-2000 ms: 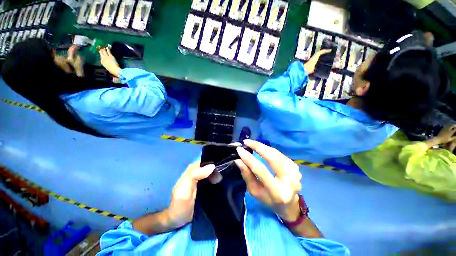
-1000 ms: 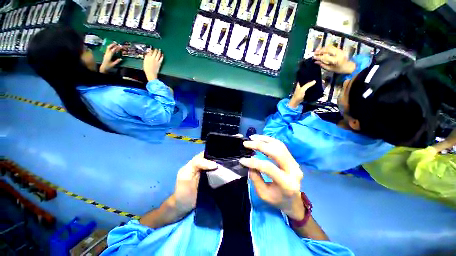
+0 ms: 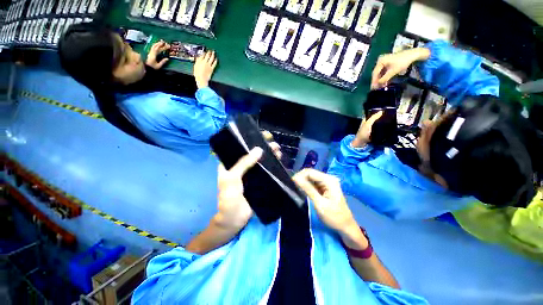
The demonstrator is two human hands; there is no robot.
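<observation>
A black glossy phone screen [image 3: 253,179] is held tilted over my lap. My left hand [image 3: 233,189] is shut on it, with the thumb across its face and fingertips showing past the far edge. A thin dark protective film [image 3: 275,171] with a pale, glinting edge runs lengthwise over the screen. My right hand [image 3: 326,198] pinches the film at its lower right end, beside the screen. The fingertips partly hide that contact.
A green bench [image 3: 238,62] runs across the front, with trays of white-backed modules [image 3: 309,44]. A person in blue sits ahead left; another ahead right holds a dark slab [image 3: 381,113]. A cardboard box [image 3: 116,279] and blue bin [image 3: 95,257] are low left.
The screen has turned from level to a steep diagonal and come up to the left. My left hand has risen with it. My right hand has moved to its lower right end.
</observation>
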